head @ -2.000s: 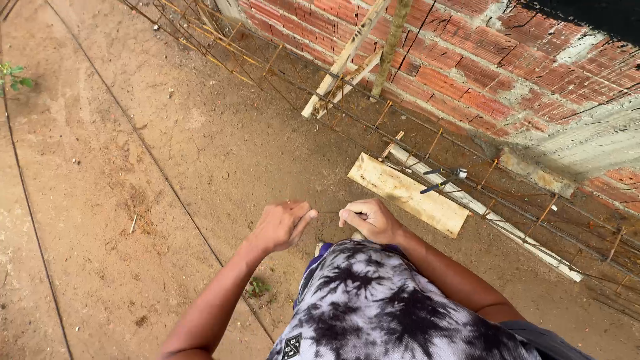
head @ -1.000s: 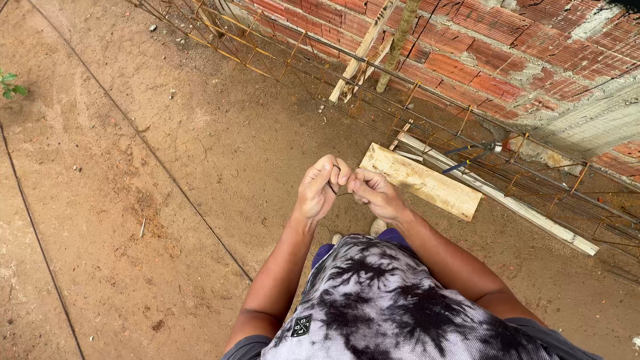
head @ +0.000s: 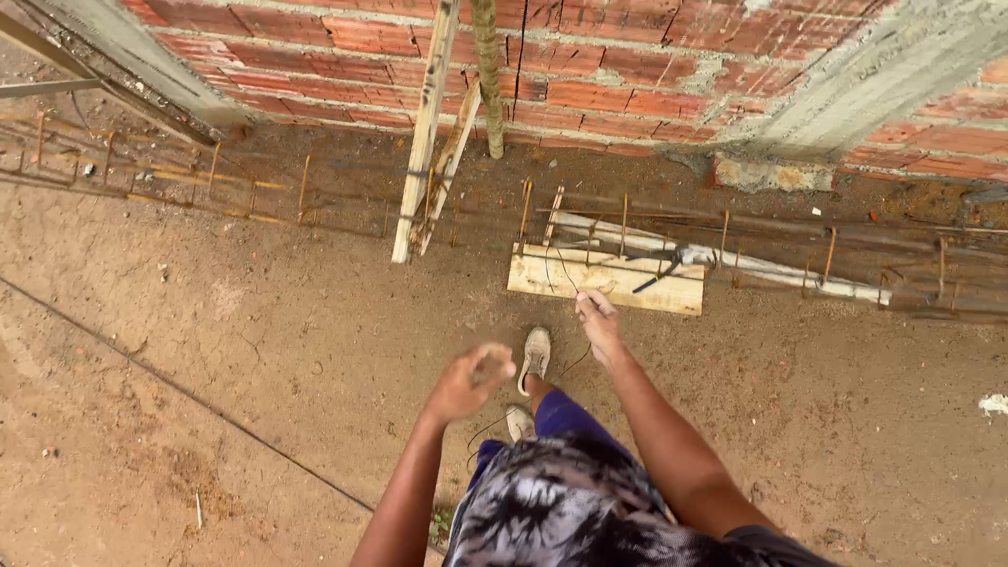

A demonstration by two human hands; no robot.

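My right hand [head: 600, 324] is closed on a thin dark wire [head: 568, 272], which loops up over a pale board and trails down past my shoe. To its left, my left hand [head: 472, 379] is blurred, its fingers curved apart with nothing seen in them. Ahead of my hands runs a long rusty rebar cage [head: 724, 239] with square stirrups. The pale wooden board [head: 543, 272] lies under its near edge. A tool with dark handles [head: 657, 279], perhaps pliers or pincers, rests at the cage above the board; its head is unclear.
A red hollow-brick wall [head: 598, 94] with a concrete column [head: 850, 94] stands beyond the cage. Wooden planks [head: 425, 134] and a round pole [head: 488, 79] lean there. A long wooden strip [head: 787, 272] lies under the cage. A dark line [head: 197, 400] crosses the dirt ground at left.
My hands were together a second ago; now they are apart, the right one holding the wire towards the board. The view has turned, showing more of the wall and cage.
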